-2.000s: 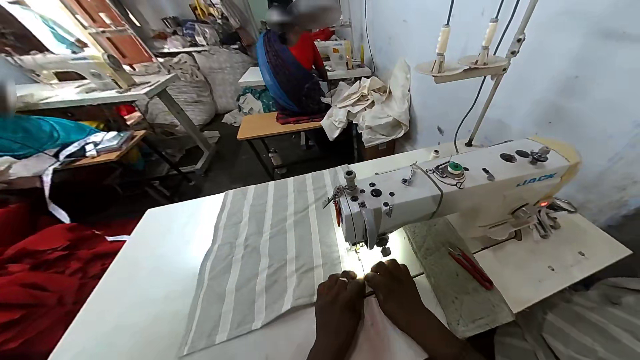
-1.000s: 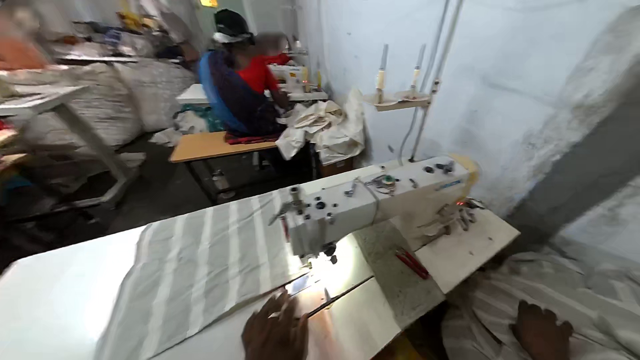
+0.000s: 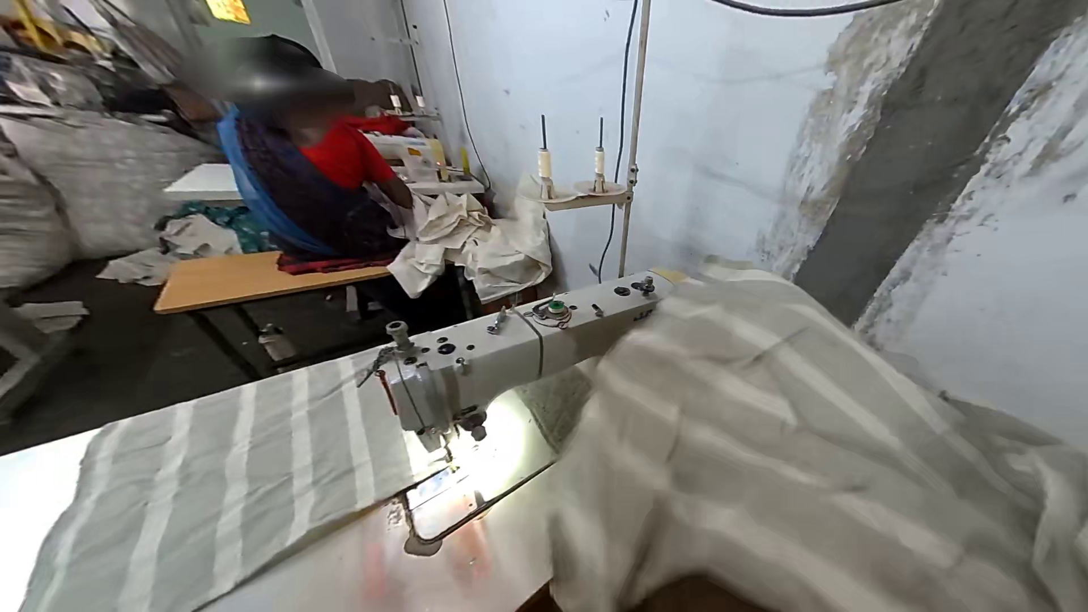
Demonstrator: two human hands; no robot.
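A grey cloth with white stripes [image 3: 765, 442] is raised and blurred over the right half of the view, covering the right end of the sewing machine [image 3: 476, 357]. Neither of my hands can be made out; a dark brown patch shows under the cloth's lower edge, and I cannot tell whether it is part of an arm. Another striped grey cloth [image 3: 246, 459] lies flat on the table left of the needle, its right edge close to the presser foot [image 3: 449, 450]. The machine's lamp lights the needle plate [image 3: 442, 501].
Behind the machine stands a thread stand [image 3: 586, 200] with two cones. Further back, a person [image 3: 314, 161] sits at another machine, beside a wooden bench [image 3: 212, 276] and crumpled cream cloth [image 3: 484, 246]. Large white sacks [image 3: 110, 178] stand at the left; a wall is at the right.
The second striped cloth has come up from the lower right, where my right hand was on it, to over the machine's right end. My left hand has left its place near the needle. The view has shifted right.
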